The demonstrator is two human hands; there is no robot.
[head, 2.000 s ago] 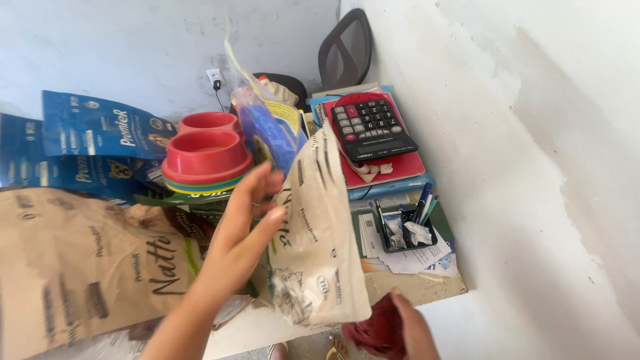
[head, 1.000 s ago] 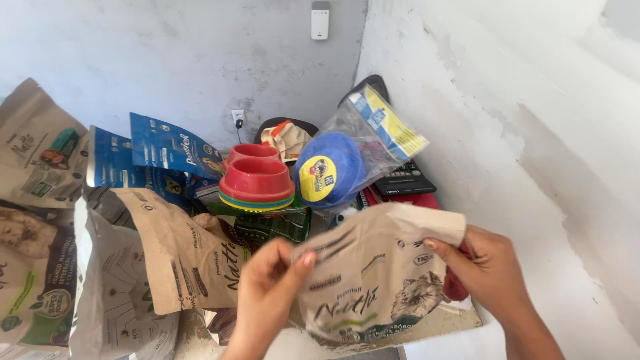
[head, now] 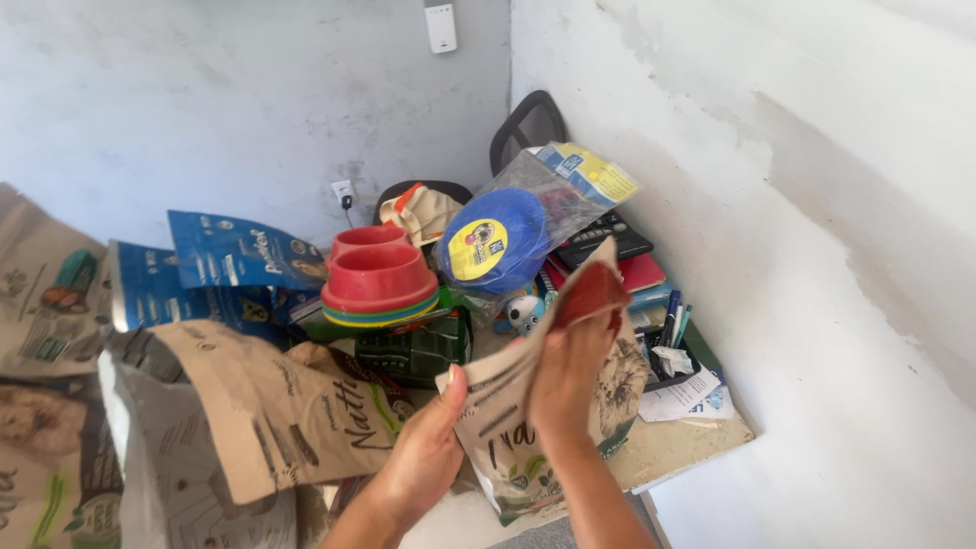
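Observation:
A tan printed paper-like pouch stands upright, tilted, over the table's front edge, its top spread apart. My left hand grips its left edge, thumb uppermost and the other fingers mostly hidden. My right hand reaches into the pouch's mouth against a dark red cloth; the fingertips are partly hidden. Behind the pouch lies a blue pet bowl in clear plastic wrapping with a yellow label. Stacked pet bowls, red on top with green, blue and yellow rims, stand left of it.
Tan pouches and blue pouches crowd the left. At the right are a calculator on a red book, a pen holder and papers. A plush toy sits behind the pouch; walls rise behind and right.
My right hand has gone from the pouch's upper right edge into its mouth. The pouch has turned from facing me to a more upright, angled pose, and my left hand has shifted to its left edge.

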